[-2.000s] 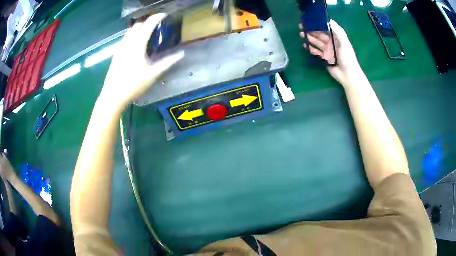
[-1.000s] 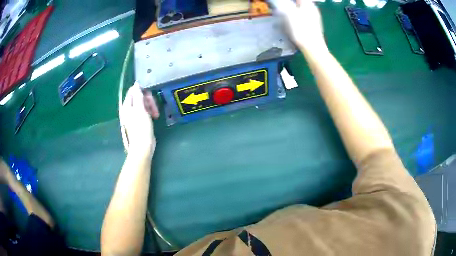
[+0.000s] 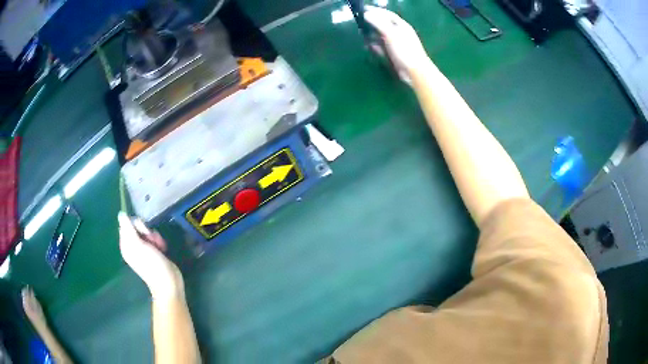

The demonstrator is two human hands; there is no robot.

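The press has a blue base [image 3: 266,222] with a grey front plate [image 3: 213,146], a red button [image 3: 246,200] and two yellow arrows. Its grey press head [image 3: 181,82] is down over the orange-edged nest [image 3: 251,70], and no phone frame shows inside. My left hand [image 3: 148,252] is at the left end of the base, fingers bent against its side; what they touch is hidden. My right hand [image 3: 395,41] is raised right of the press, holding a thin dark phone frame [image 3: 361,20], blurred and seen nearly edge-on.
A phone frame [image 3: 63,240] lies on the green surface at left, another [image 3: 473,17] at top right. A red tray [image 3: 8,192] is at the left edge, blue film [image 3: 567,167] at right. Another person's arm [image 3: 42,323] shows at lower left. A pale hose [image 3: 123,195] runs beside the press.
The view has turned and shifted. The press head now covers the nest, where a phone frame lay. My right hand has left the press's right side and holds a frame; my left hand stays at the base.
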